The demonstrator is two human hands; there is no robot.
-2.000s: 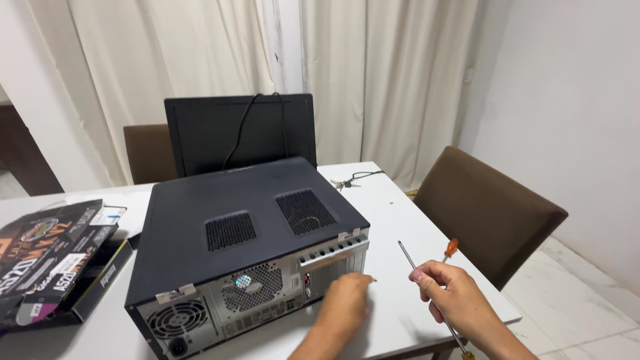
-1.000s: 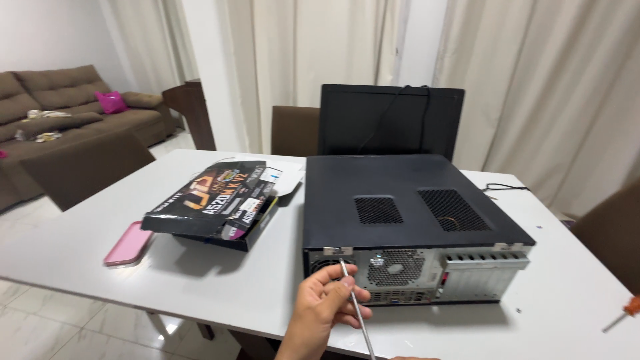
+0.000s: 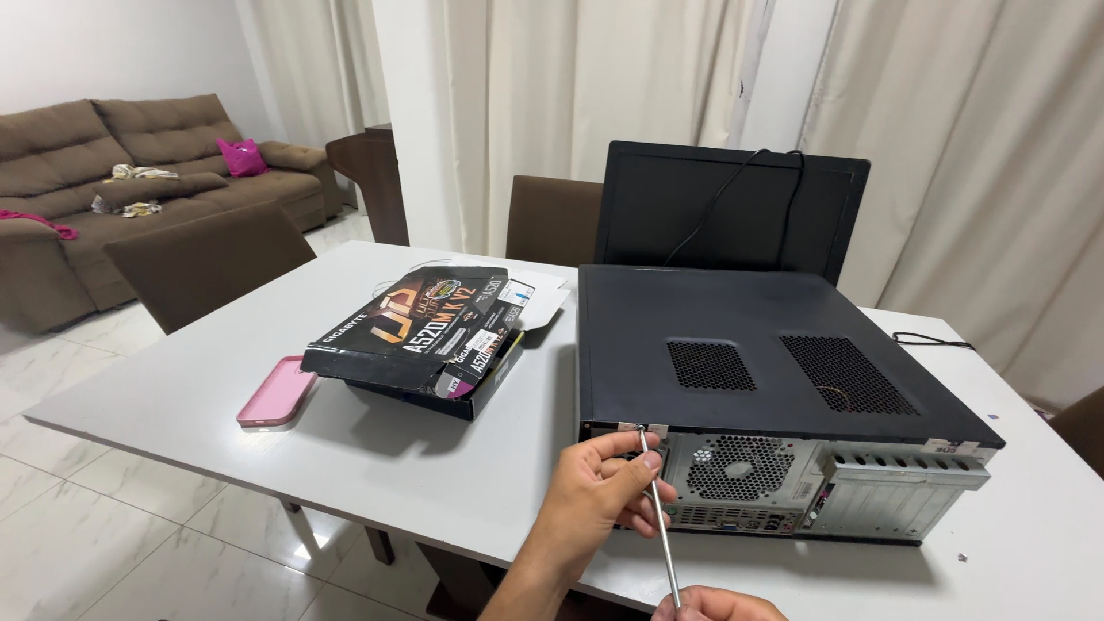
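A black computer case [image 3: 707, 328] lies on its side on the white table, its metal rear panel facing me. My left hand [image 3: 608, 487] pinches the upper shaft of a long screwdriver [image 3: 662, 535] between thumb and fingers. The tip meets a screw at the small metal tab [image 3: 655, 429] on the rear top edge, at the left corner. My right hand [image 3: 716, 605], partly cut off by the bottom of the view, grips the screwdriver lower down; its handle is out of view.
Left of the case are an opened Gigabyte motherboard box [image 3: 414, 332] and a pink phone case [image 3: 276, 392]. Behind it stands a black monitor [image 3: 733, 207] with a cable. A small bit [image 3: 962, 558] lies on the table [image 3: 172, 371] at right. Brown chairs [image 3: 211, 263] surround it.
My left hand has moved from the right end of the rear panel to its left corner. The screwdriver, earlier in my right hand away from the case, now touches the tab. The view has swung left.
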